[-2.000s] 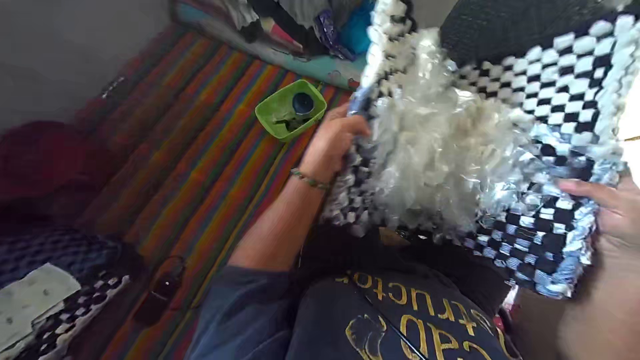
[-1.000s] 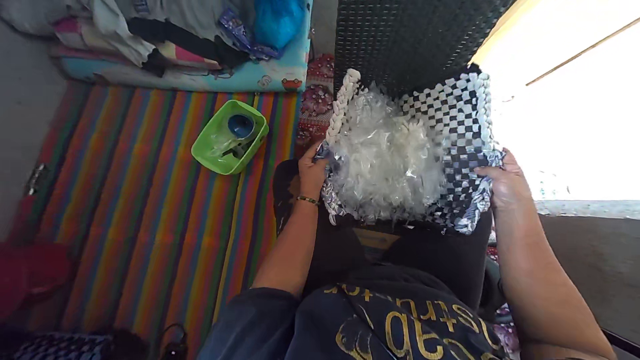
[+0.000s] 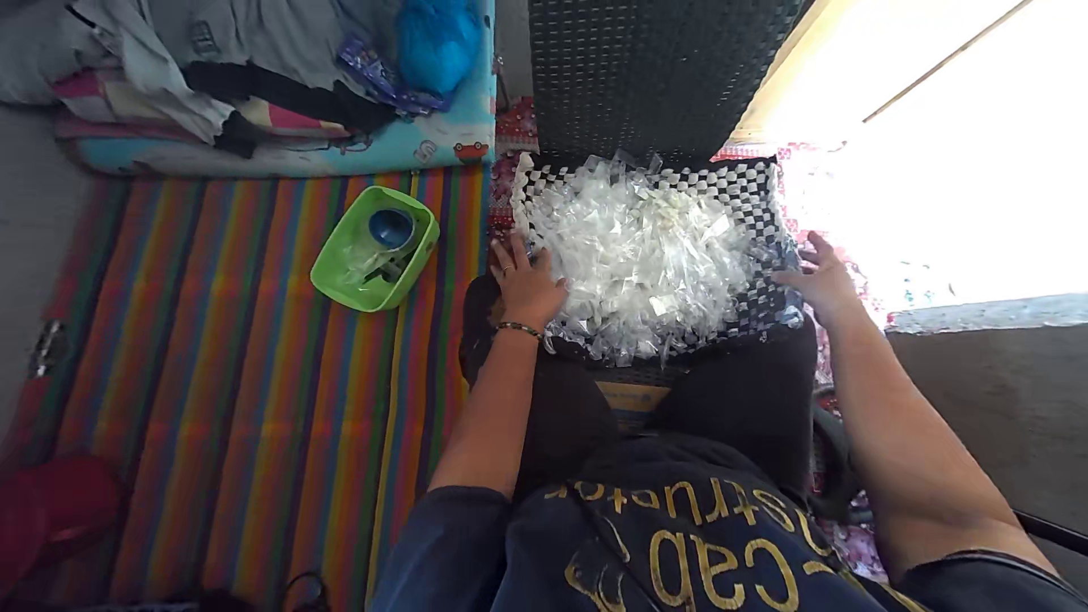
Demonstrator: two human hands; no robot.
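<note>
A black-and-white woven mat (image 3: 752, 191) with a thick edge lies flat in front of me, at my knees. Heaped over most of it is a pile of clear plastic strips (image 3: 637, 255). At the mat's left edge rests my left hand (image 3: 529, 285), fingers spread, its thumb beside the strips. My right hand (image 3: 820, 280) is at the right edge, fingers apart, thumb reaching over the border. Neither hand grips anything.
A green plastic basin (image 3: 327, 276) holding a dark blue round container (image 3: 392, 229) stands on the striped mat (image 3: 255, 365) to the left. Beyond are a mattress (image 3: 289, 157) with clothes and a blue bag (image 3: 438, 42). A black woven panel (image 3: 637, 76) rises behind the strips.
The woven mat, earlier held up and tilted between both hands, now lies flat. Both hands have let go of its edges and their fingers have spread. The view has shifted.
</note>
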